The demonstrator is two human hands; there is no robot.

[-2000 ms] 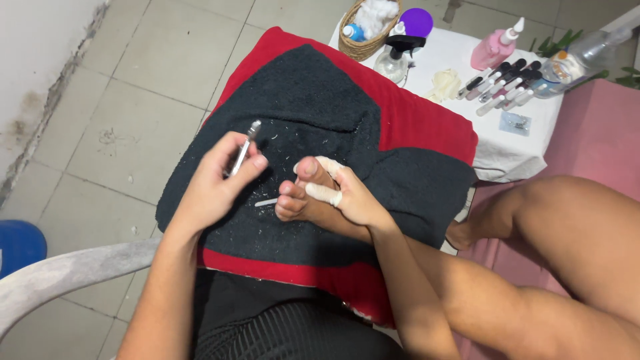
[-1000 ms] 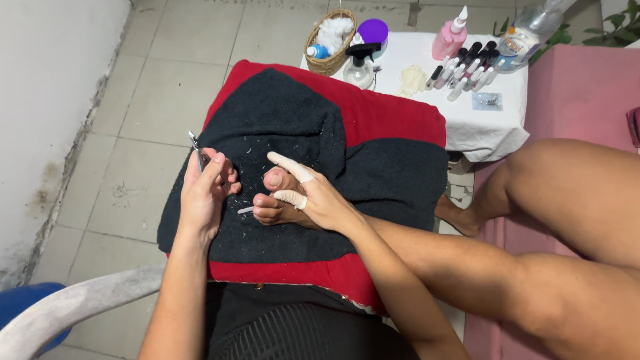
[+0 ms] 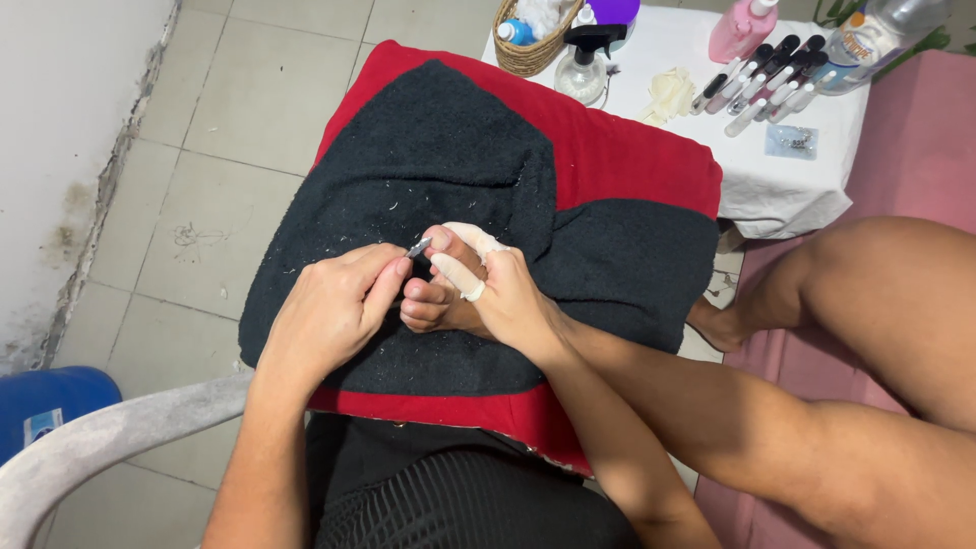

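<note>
My left hand grips a small metal nail tool, most of it hidden by my fingers; its tip is at the big toe of another person's foot. Whether it is a nipper or a pusher I cannot tell from what shows. My right hand, with pale covers on its thumb and index finger, holds that foot around the big toe. The foot rests on a dark towel strewn with small white flakes, over a red cushion.
A white-covered table bears a wicker basket of cotton, a spray bottle, a pink bottle, several nail polish bottles and a small packet. A chair's armrest and a blue container are at the left.
My left hand has come from beside the foot to the big toe, bringing the metal tool against it. My right hand stays at the foot, its index finger now along the big toe.
</note>
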